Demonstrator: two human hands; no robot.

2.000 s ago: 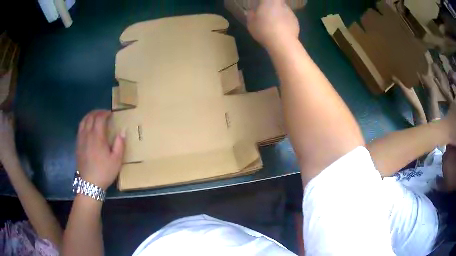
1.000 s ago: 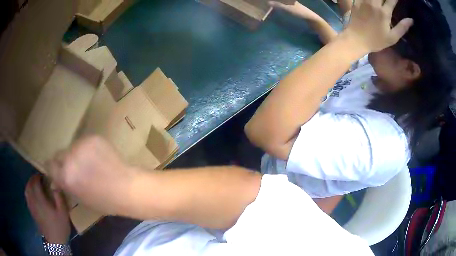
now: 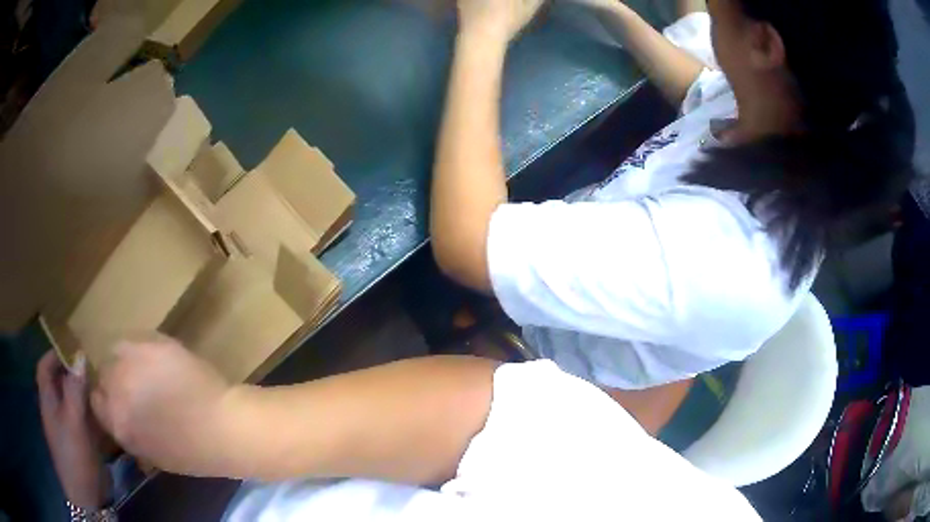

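A partly folded cardboard box (image 3: 138,275) lies at the left on top of stacked flat blanks (image 3: 267,209). Its large lid panel stands up at the far left, blurred. My right hand (image 3: 153,398) is closed at the box's near edge, its fingertips partly hidden by the hand itself. My left hand (image 3: 73,433), with a metal watch at the wrist, holds the box's near left corner from outside. The stack's side flap and small corner flaps stick out to the right.
A seated person in a white shirt (image 3: 642,275) is close on the right, with a forearm over the dark green table (image 3: 408,112). A white chair (image 3: 785,398) stands behind. Another cardboard box (image 3: 194,29) is at the upper left.
The box has shifted and its lid panel has swung at the left. My hands remain at its near edge, slightly farther left. The neighbour's raised hand has lowered toward the table.
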